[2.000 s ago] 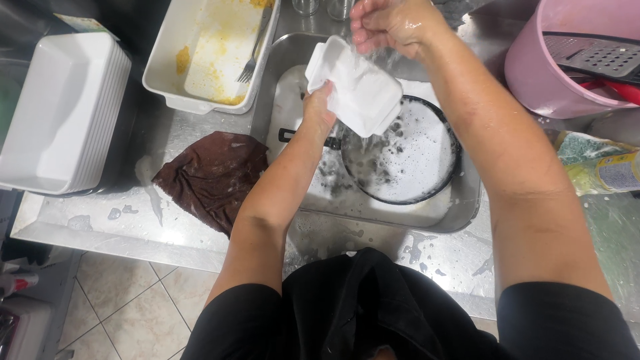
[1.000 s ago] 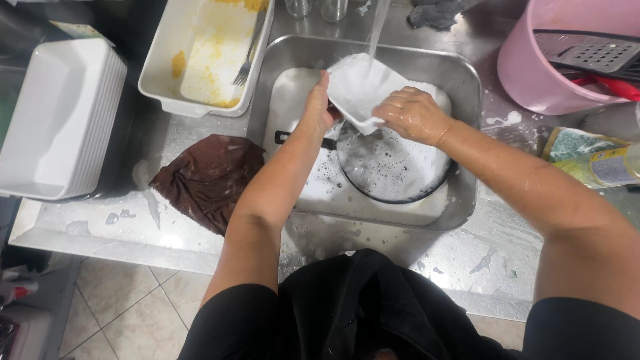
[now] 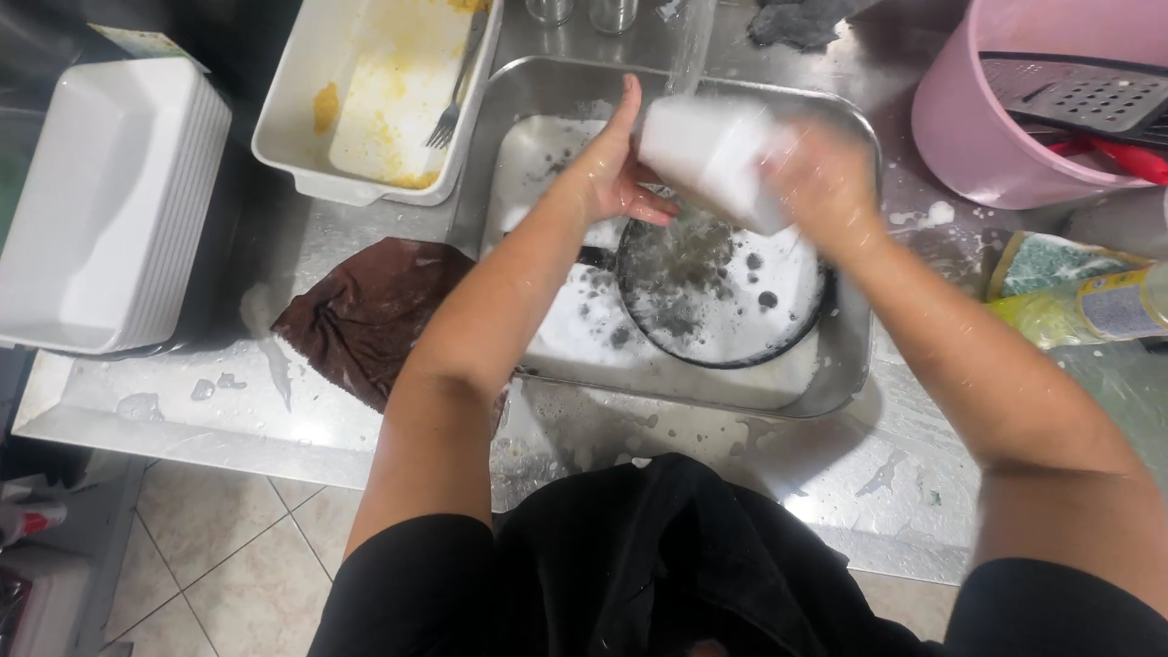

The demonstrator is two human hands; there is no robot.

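A small white dish [image 3: 703, 151], blurred by motion, is held at its right end by my right hand [image 3: 821, 182] under a stream of water [image 3: 691, 46]. My left hand [image 3: 625, 173] is just left of the dish with its fingers spread and nothing gripped. Below them, a round black-rimmed pan [image 3: 730, 360] with foamy water lies in the steel sink [image 3: 858, 365], its dark handle pointing left. Suds surround the pan. A brown cloth [image 3: 374, 310] lies on the counter beside my left forearm.
Left stand stacked white trays [image 3: 91, 201] and a soiled white baking dish [image 3: 306, 173] holding a fork [image 3: 444, 123]. Drinking glasses [image 3: 613, 14] sit behind the sink. On the right are a pink bucket [image 3: 949, 119] with a grater [image 3: 1086, 91], a sponge [image 3: 1049, 263] and a bottle [image 3: 1113, 306].
My left hand, on the white dish in both earlier frames, has let go of it. My right hand, raised off the dish two seconds ago, now holds it and has moved it a little right.
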